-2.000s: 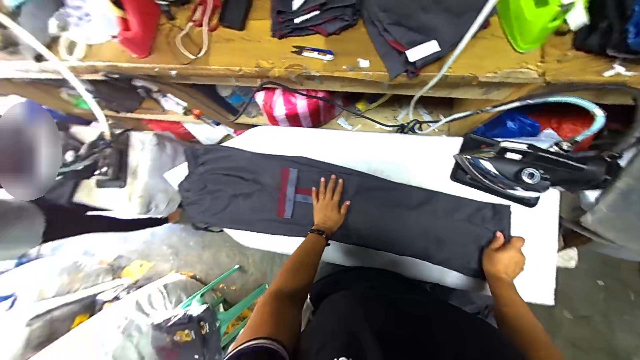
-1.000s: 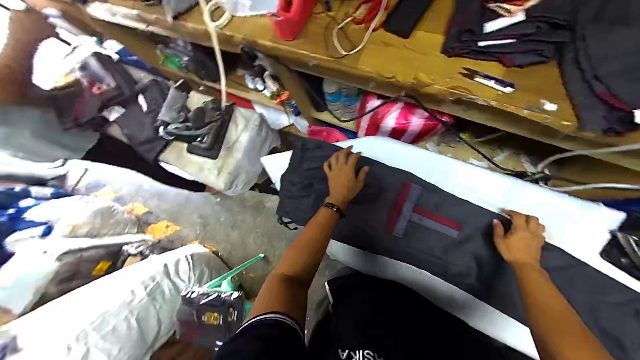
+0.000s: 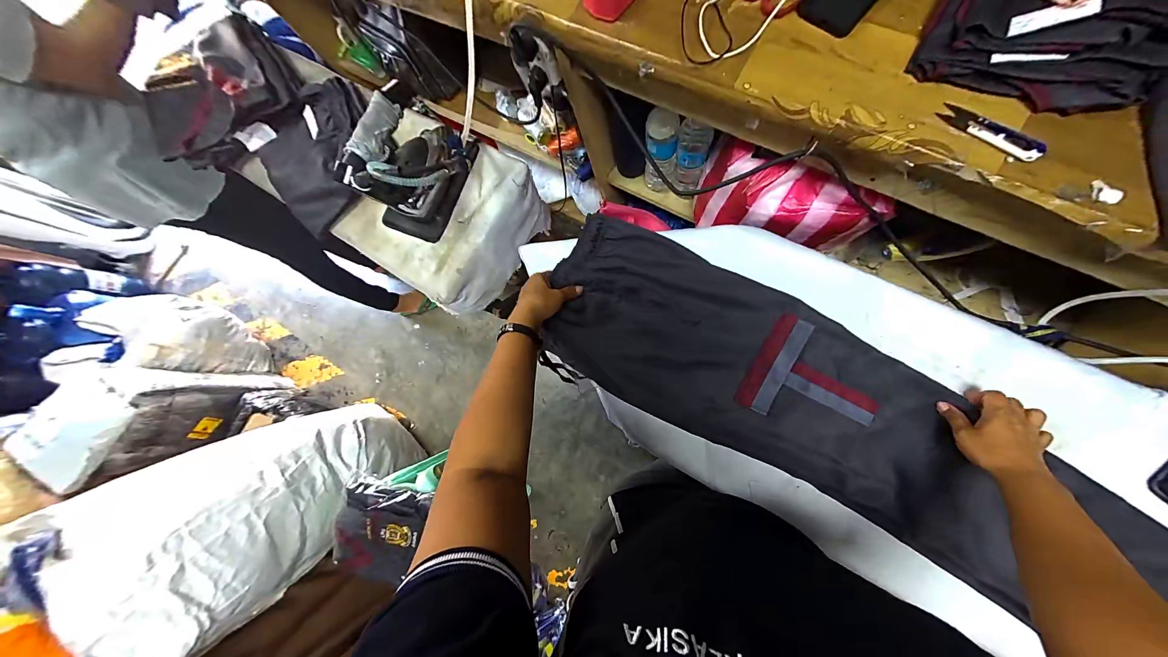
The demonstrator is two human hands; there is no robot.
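Dark grey trousers (image 3: 675,338) with an elastic waistband and a red and light grey T-shaped trim lie lengthwise on a white padded ironing board (image 3: 849,310). At the waistband's near corner, my left hand (image 3: 543,301) grips the cloth between thumb and fingers. Farther right, beyond the trim, my right hand (image 3: 999,429) is at the upper edge of the trousers, its thumb and fingertips on the fabric; whether it pinches the cloth is unclear. A drawstring hangs just below my left hand. The far ends of the legs run out of view.
Behind the board stands a wooden table (image 3: 821,100) with scissors-like snips (image 3: 993,132), folded dark garments (image 3: 1040,55) and hanging cables. A steam iron (image 3: 415,173) rests on another padded board (image 3: 493,219) at left, beside a co-worker (image 3: 100,137). White sacks (image 3: 237,511) lie lower left.
My left hand has moved from the upper side of the trousers to the near corner of the waistband and taken hold there. The view has swung left since two seconds ago.
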